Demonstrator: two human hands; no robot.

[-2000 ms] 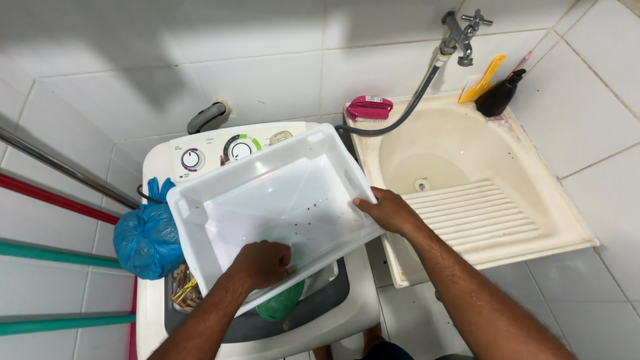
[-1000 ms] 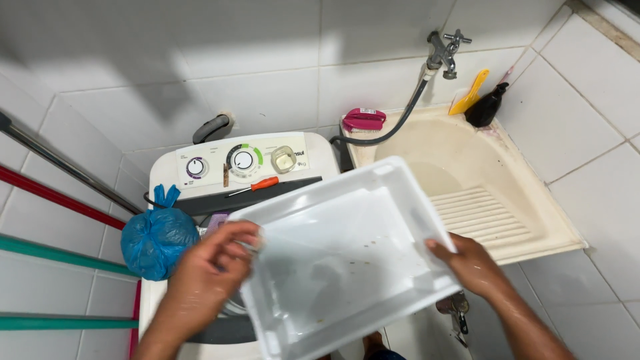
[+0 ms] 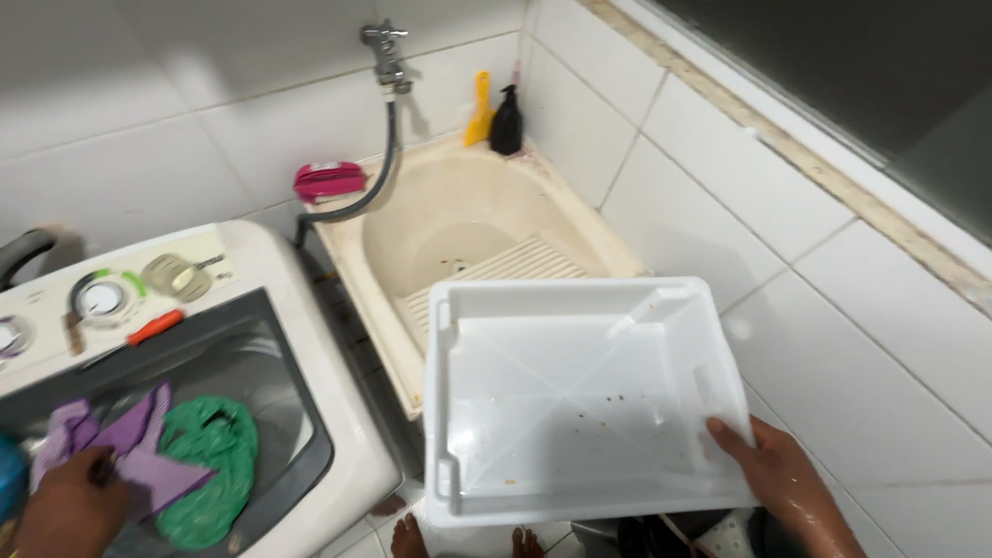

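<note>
My right hand (image 3: pixel 775 473) grips the right wall of a white plastic tray (image 3: pixel 558 403), thumb inside and fingers outside. Small dark and yellowish specks lie on the tray's floor. The tray is held over the front of a cream laundry sink. At the lower left, my left hand (image 3: pixel 74 496) touches a purple cloth (image 3: pixel 159 473) on the washing machine's lid; its fingers are curled, and whether they grip the cloth is unclear. A crumpled green plastic bag (image 3: pixel 209 473) lies beside the cloth.
The washing machine (image 3: pixel 349 449) carries an orange-handled screwdriver (image 3: pixel 157 327). The laundry sink (image 3: pixel 620 252) has a pink brush (image 3: pixel 329 182), a yellow scraper (image 3: pixel 480 112) and a black pump bottle (image 3: pixel 507 124) on its rim. A grey hose (image 3: pixel 391 139) hangs from the tap (image 3: pixel 385 54).
My left hand has left the tray and is now at the purple cloth. My right hand still holds the tray, which is now in front of the sink. The view has swung right.
</note>
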